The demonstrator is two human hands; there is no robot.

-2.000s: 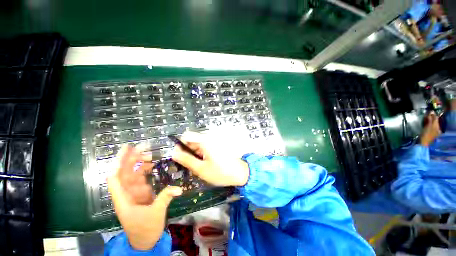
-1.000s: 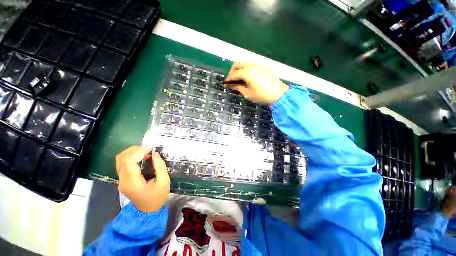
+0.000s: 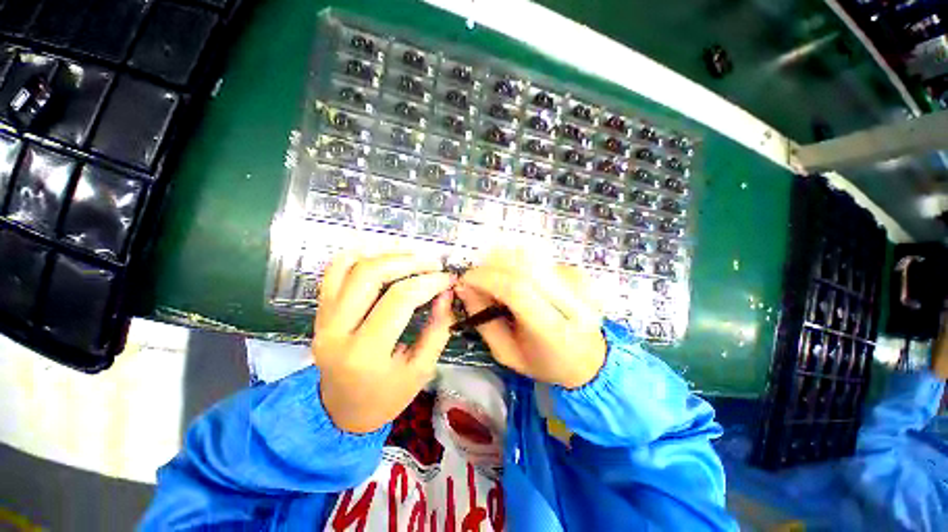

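My left hand (image 3: pixel 379 333) and my right hand (image 3: pixel 535 317) meet at the near edge of the clear blister tray (image 3: pixel 312 208). Their fingertips pinch a small dark part (image 3: pixel 455 276) between them; its shape is mostly hidden by the fingers. A thin dark tool (image 3: pixel 481 318), perhaps tweezers, sticks out between the fingers of my right hand. The clear tray has rows of small pockets with dark parts; strong glare covers its near middle.
A black blister tray (image 3: pixel 125 125) with a small black unit (image 3: pixel 31 96) lies at left. Another black tray (image 3: pixel 832 322) lies at right, near a neighbour's blue sleeve (image 3: pixel 902 442). A white rail (image 3: pixel 624 75) runs behind, with a dark unit (image 3: pixel 716 60) beyond.
My right hand has come back from the far side of the clear tray to meet my left hand, which has moved right. The view has shifted, so the trays sit higher and further left.
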